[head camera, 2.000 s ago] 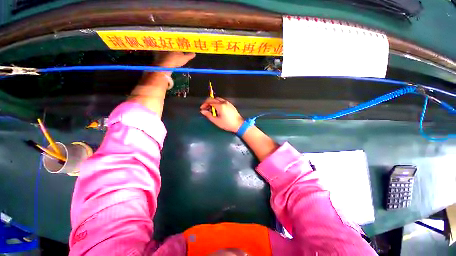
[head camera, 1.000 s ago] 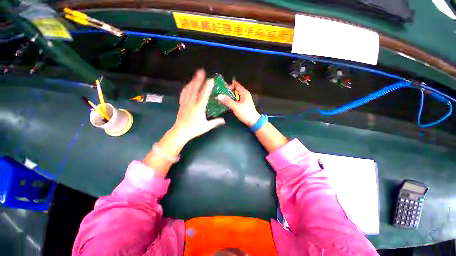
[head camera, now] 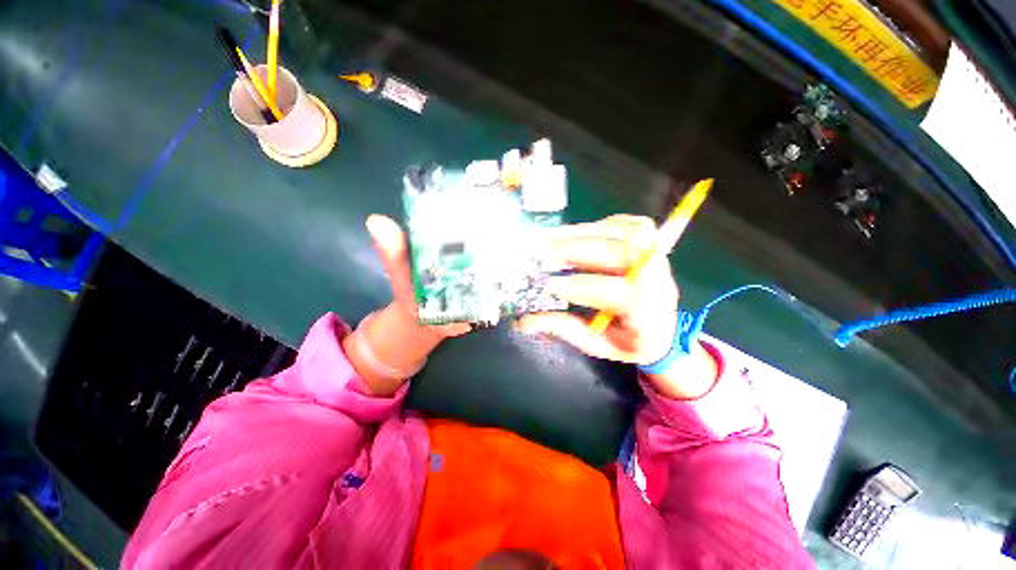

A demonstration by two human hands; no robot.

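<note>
A circuit board (head camera: 468,239) is held up over the mat, its face washed out by glare, with white and orange blocks along its upper right edge. My left hand (head camera: 401,278), with a pale bangle, grips it at the left and lower edge; part of this hand is hidden behind the board. My right hand (head camera: 613,284), with a blue wrist strap (head camera: 675,341), holds its right side. A yellow pencil-like stick (head camera: 687,209) passes between the fingers of my right hand.
A cup (head camera: 273,115) with pens and a small tube (head camera: 401,94) are upper left. Boards (head camera: 797,150) lie on the dark strip at right. A white sheet (head camera: 793,412) and calculator (head camera: 877,510) are lower right. Blue stool (head camera: 45,239) at left; coiled cord (head camera: 925,315) at right.
The board has come closer to my body and up towards the camera, its bright side showing. My left hand now grips it. The camera view has turned, so the strip runs diagonally.
</note>
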